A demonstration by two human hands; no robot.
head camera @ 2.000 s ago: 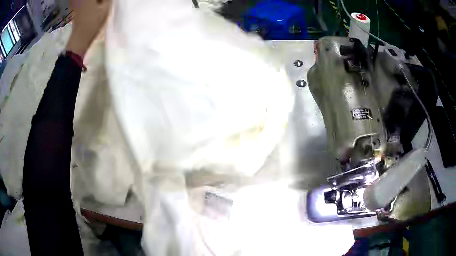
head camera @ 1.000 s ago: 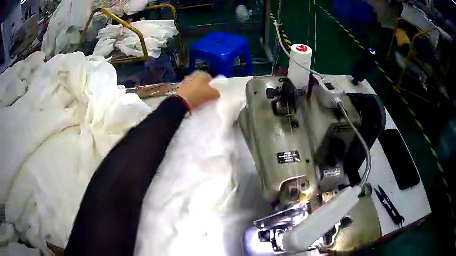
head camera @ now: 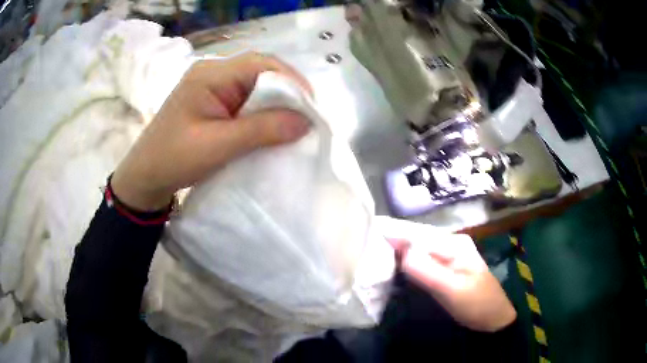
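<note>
A white garment piece (head camera: pixel 277 227) hangs between my two hands, left of the sewing machine and in front of my body. My left hand (head camera: pixel 213 127) pinches its upper edge between thumb and fingers. My right hand (head camera: pixel 454 273) holds its lower right edge near the table's front edge; its fingers are partly blurred and glaring. The machine's presser foot and needle area (head camera: pixel 454 174) is brightly lit, with no cloth on it.
The machine body (head camera: pixel 404 64) stands at the upper right with its white lamp (head camera: pixel 516 112). Black snips (head camera: pixel 557 159) and a flat black rectangle (head camera: pixel 562 113) lie right of it. A cream garment pile (head camera: pixel 57 156) fills the left. The table edge (head camera: pixel 528 210) borders the green floor.
My left hand has come back from the table's far side and lifted the cloth. My right hand has come into view, holding it. The view has shifted, with the machine now higher.
</note>
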